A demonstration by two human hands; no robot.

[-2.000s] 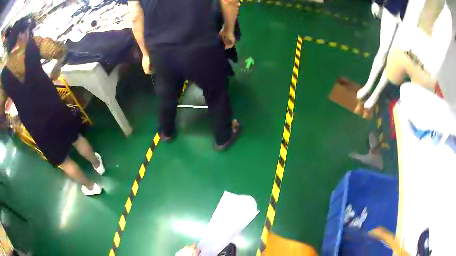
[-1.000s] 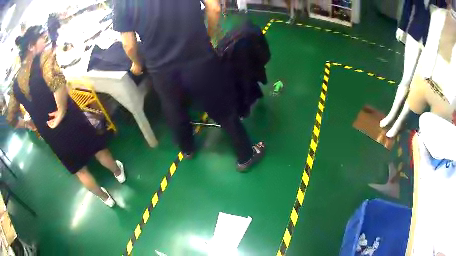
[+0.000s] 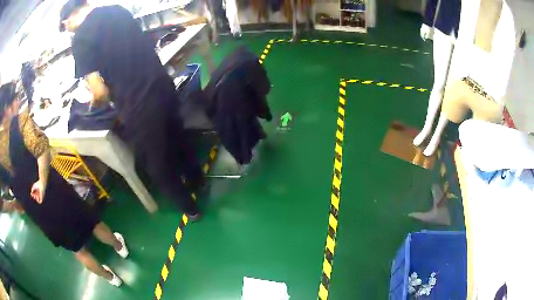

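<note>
Neither of my hands is in view. A white sheet (image 3: 265, 289), paper or cloth, shows at the bottom edge of the picture, cut off by it. What holds it is out of the picture. The sheet lies in view over the green floor (image 3: 275, 234), between two yellow-black tape lines.
A blue crate (image 3: 436, 258) stands at the lower right beside a white-covered table (image 3: 497, 217). Mannequin legs (image 3: 439, 94) stand near a flat brown cardboard (image 3: 404, 143). Two people (image 3: 137, 99) are at a white table (image 3: 126, 158) on the left; dark garments (image 3: 240, 99) hang beside them.
The white sheet has sunk lower and shows less. The hand seen at the bottom two seconds ago is out of view. The person in dark clothes has moved left and leans over the table.
</note>
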